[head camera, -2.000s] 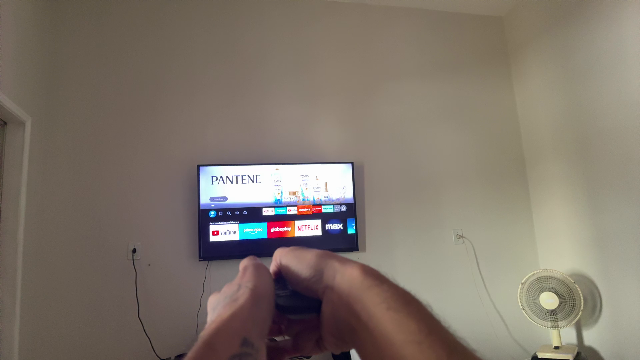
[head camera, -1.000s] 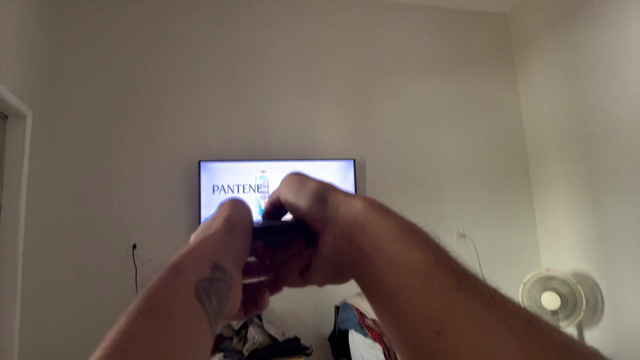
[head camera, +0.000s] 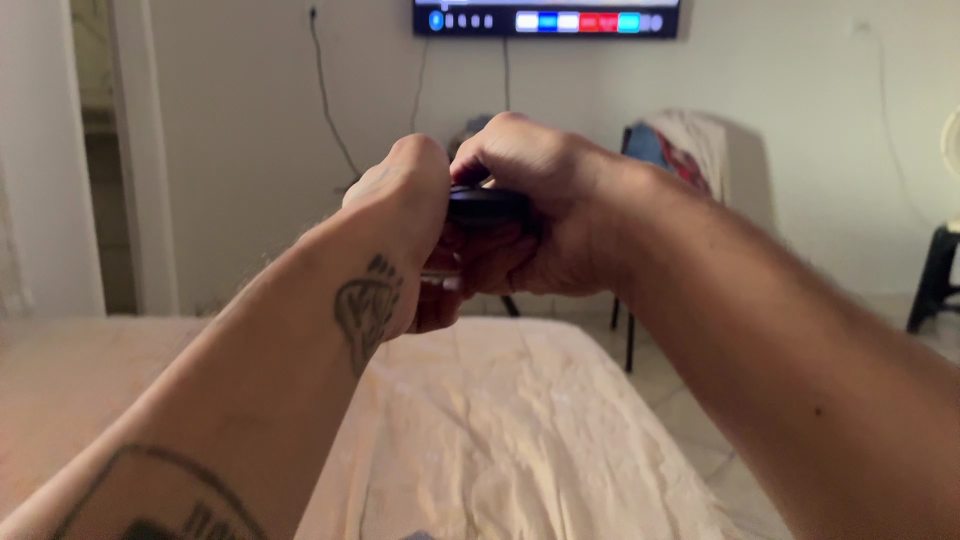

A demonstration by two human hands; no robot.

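A dark, rounded handheld device (head camera: 489,204), seen end-on, is held out in front of me between both hands; its buttons or face cannot be made out. My right hand (head camera: 532,202) grips it from the right, thumb over the top and fingers curled beneath. On its other side, my left hand (head camera: 409,202) has its back toward me and its fingers partly hidden below the device, so what they hold is unclear. Beyond the hands, a lit television (head camera: 547,21) on the wall shows a row of coloured tiles.
Below my arms lies a bed with a wrinkled pale sheet (head camera: 480,420). Clothes (head camera: 686,150) hang over a chair behind my right hand. Cables run down the wall (head camera: 240,150). Part of a fan (head camera: 951,146) and a black stool (head camera: 934,277) stand at the far right.
The view has tilted down, bringing the bed into sight. The television picture has switched from a large advertisement to one with a tile row showing. Both hands remain together at the dark device.
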